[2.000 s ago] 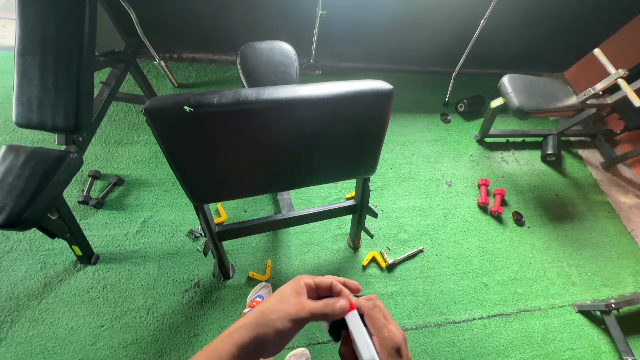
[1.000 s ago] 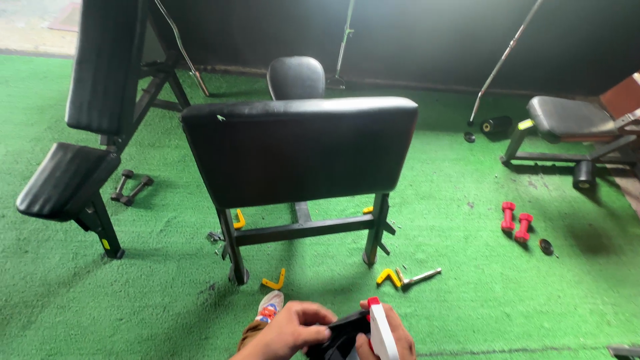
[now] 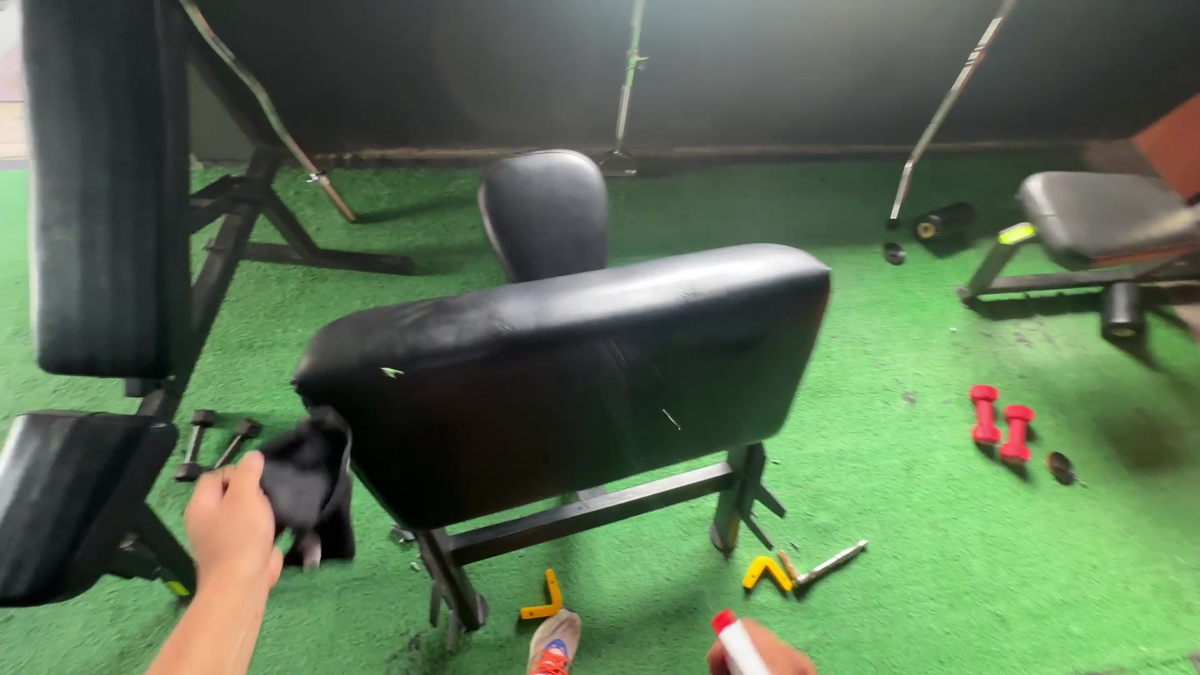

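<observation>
My left hand (image 3: 230, 516) grips a dark cloth (image 3: 305, 483), which hangs beside the left end of a black padded bench pad (image 3: 572, 384). At the bottom edge, partly cut off, my right hand (image 3: 773, 652) holds a white tube-shaped bottle or marker with a red cap (image 3: 736, 642). The pad stands on a black metal frame (image 3: 591, 511) and has small pale marks on its face. Behind it is a smaller black pad (image 3: 547, 211).
Yellow angle pieces (image 3: 541, 600) and a metal tool (image 3: 832, 565) lie on green turf. Red dumbbells (image 3: 1016, 433) are at right, dark dumbbells (image 3: 197, 445) at left. Another bench (image 3: 103, 187) stands left, a low machine seat (image 3: 1106, 216) right. Metal bars (image 3: 952, 103) lean at the back wall.
My hands, close together before, are now far apart. The left one has moved left with the dark cloth to the pad's end; the right one stays low with the red-capped item.
</observation>
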